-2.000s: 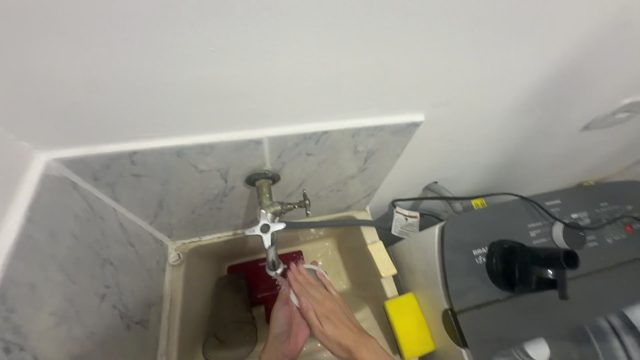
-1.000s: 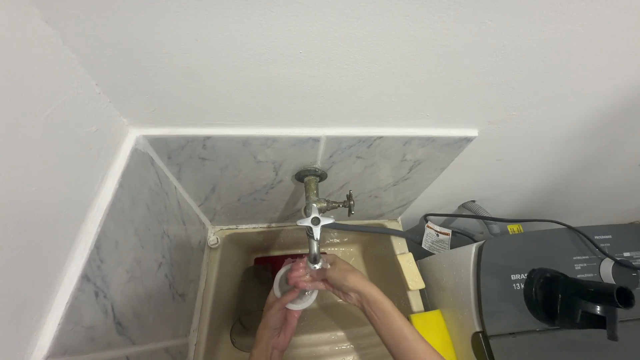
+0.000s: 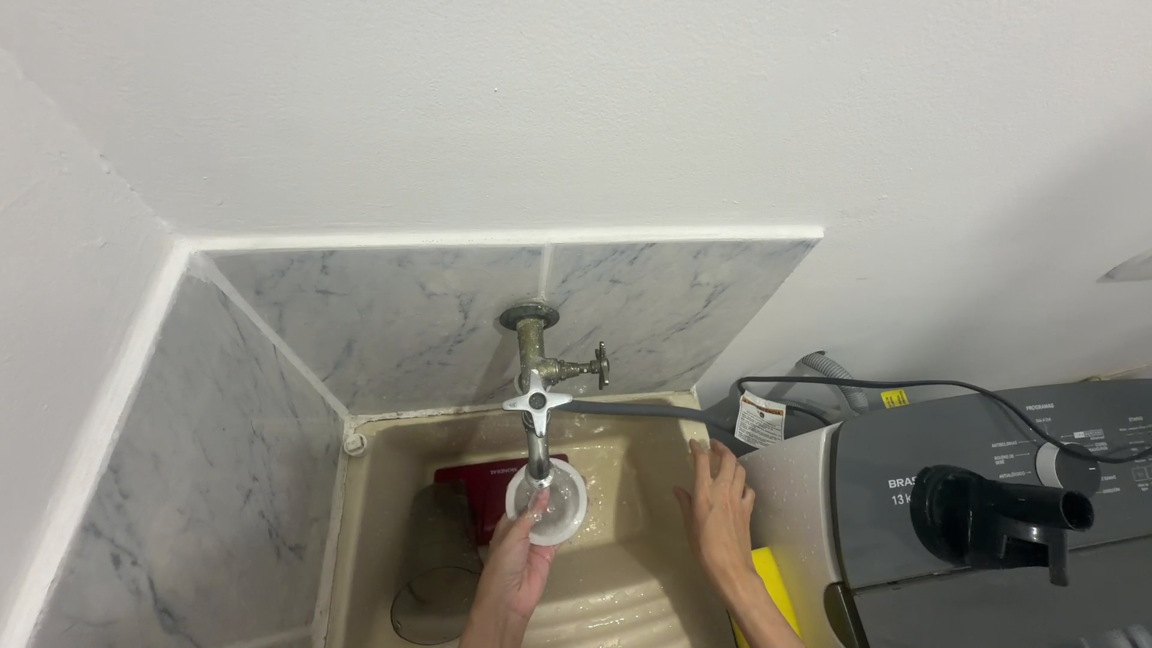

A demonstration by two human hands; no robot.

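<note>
My left hand (image 3: 522,562) holds a small round white-rimmed cup or lid (image 3: 560,504) under the spout of the metal faucet (image 3: 537,441), with the thumb over its rim. Above the spout is a star-shaped faucet handle (image 3: 537,402). My right hand (image 3: 720,508) is at the sink's right edge, fingers bent and reaching to the ledge; whether it grips anything there is hidden. Under both hands lies the beige laundry sink (image 3: 630,562), wet inside. A red object (image 3: 463,477) and a dark translucent container (image 3: 432,576) rest in it, left of the cup.
A grey washing machine (image 3: 900,594) stands at the right, a black plastic part (image 3: 954,522) on its top. A yellow object (image 3: 774,594) sits between machine and sink. A side valve (image 3: 598,367) juts from the pipe, and a grey hose (image 3: 639,409) runs right from the faucet. Marble-look tiles back the sink.
My right hand has left the faucet and the white-rimmed piece and moved right to the sink's edge. My left hand still holds the piece under the spout.
</note>
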